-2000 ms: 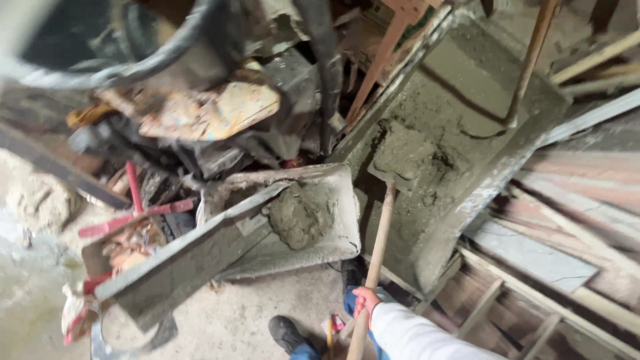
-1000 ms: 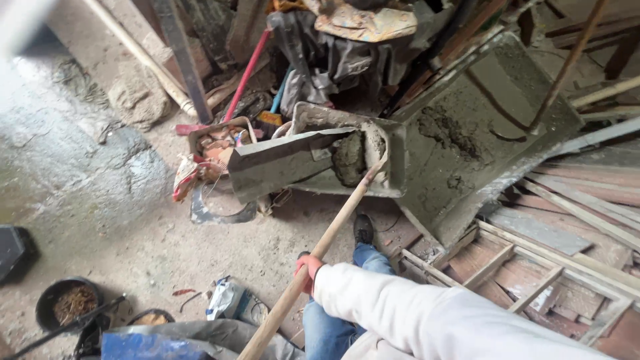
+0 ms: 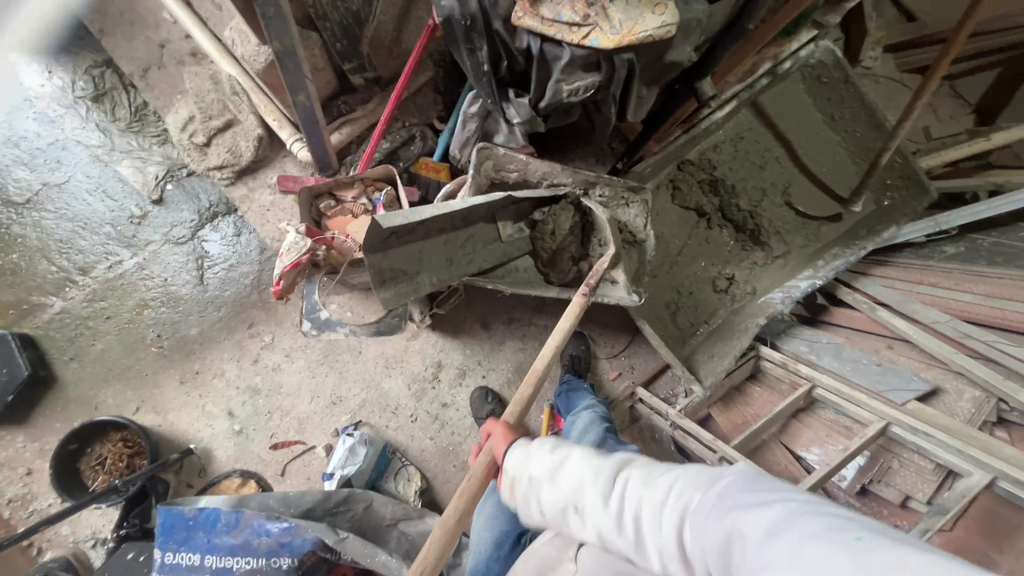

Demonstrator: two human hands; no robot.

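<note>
My right hand (image 3: 498, 445), at the end of a white sleeve, is closed around the long wooden handle (image 3: 540, 368) of a tool. The tool's far end reaches the smaller mortar tub (image 3: 640, 272), where a dark lump of wet mortar (image 3: 560, 240) lies; its head is hard to make out. A bent grey sheet (image 3: 448, 240) lies partly across this tub. Beside the tub on the right is a large mortar-coated trough (image 3: 800, 144) with some wet mortar (image 3: 720, 208) on its bottom. My left hand is out of view.
A second wooden handle (image 3: 920, 104) leans in the trough. A wooden ladder-like frame (image 3: 848, 456) and boards lie at the right. A rubble container (image 3: 352, 212) and a red handle (image 3: 398, 96) are by the tub. A black bucket (image 3: 102, 454) and plastic sheeting (image 3: 320, 520) are at lower left.
The tool's working end has moved left from the large trough, where it held mortar two seconds ago, to the smaller tub. My right hand keeps its hold. The view has shifted.
</note>
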